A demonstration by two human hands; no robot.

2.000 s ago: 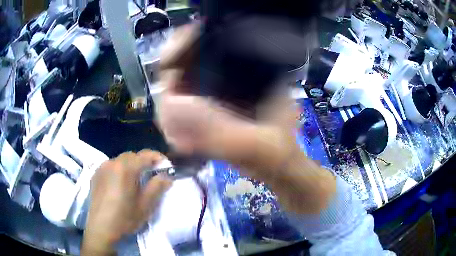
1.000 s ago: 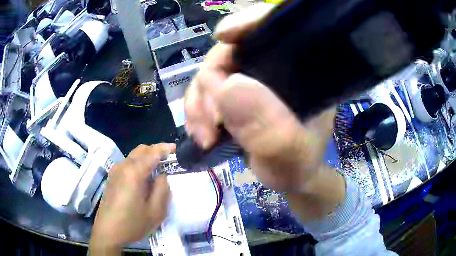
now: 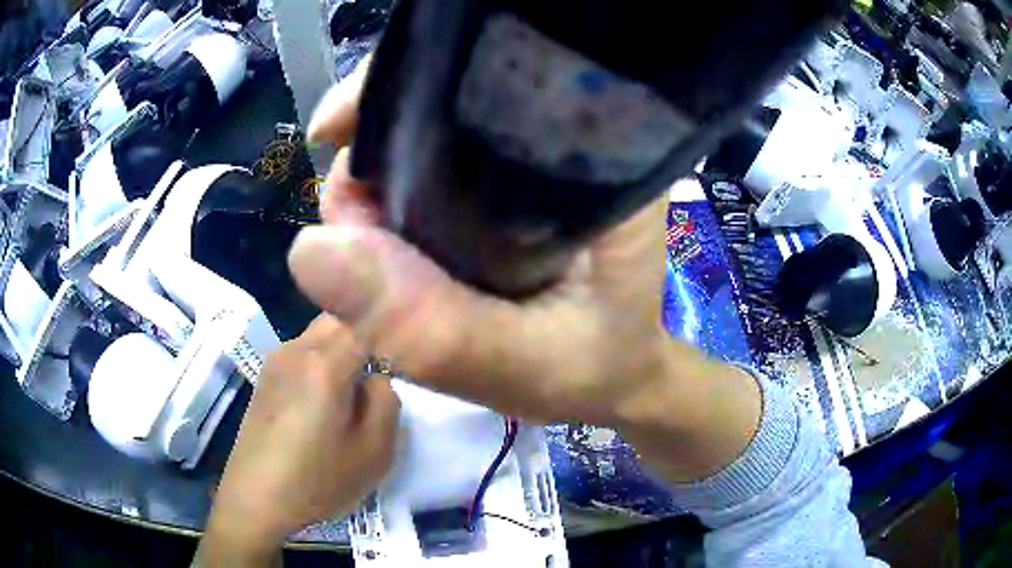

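My right hand (image 3: 488, 322) grips a thick black electric screwdriver (image 3: 555, 122), which fills the upper middle close to the camera. Its lower tip is hidden behind my right hand. My left hand (image 3: 311, 427) is at the far left end of the white open mounting base (image 3: 444, 449), fingertips together at a small metallic part (image 3: 380, 365); whether they pinch it is hard to tell. Red and dark wire leads (image 3: 493, 475) run down inside the base.
White dome camera (image 3: 133, 394) lies close on the left, with more crowded behind it. Another dome camera (image 3: 838, 283) stands on the right over blue printed sheets (image 3: 705, 277). A grey post (image 3: 302, 56) rises at the back, with yellowish cable bits (image 3: 280, 161) beside it.
The screwdriver and my right hand have swung left and nearer the camera, covering the pale grey box. My left hand has shifted slightly right, its fingers drawn closer together.
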